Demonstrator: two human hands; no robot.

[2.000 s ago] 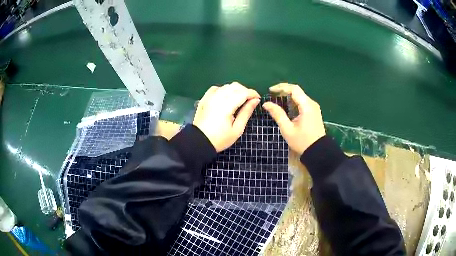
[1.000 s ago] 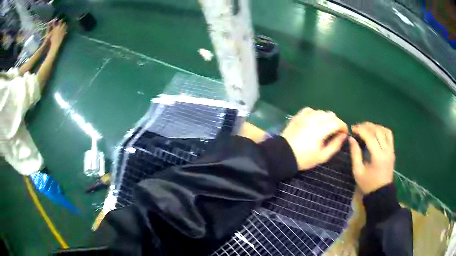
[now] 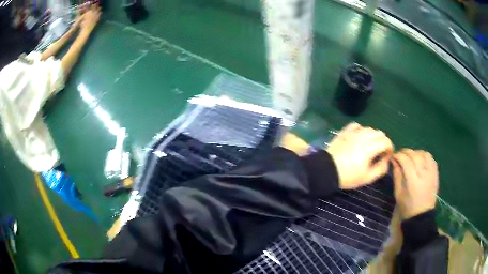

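The black pad sheet with white grid lines lies in front of me, partly under my left sleeve. My left hand is at its upper edge with thumb and fingers drawn together; whether a small pad is between them is too blurred to tell. My right hand pinches the sheet's upper right corner, its fingertips close beside the left ones. A black cylindrical unit stands upright on the green conveyor belt, beyond my hands.
A white post rises behind the spare pad sheets and clear gridded film. A pale tool and a dark-handled tool lie left. A person in a light top reaches at upper left, near another black cylinder.
The view has swung left, bringing the other person into sight. The black cylinder has come out from behind the post and stands farther right. My hands remain at the sheet's upper edge, fingertips closer together.
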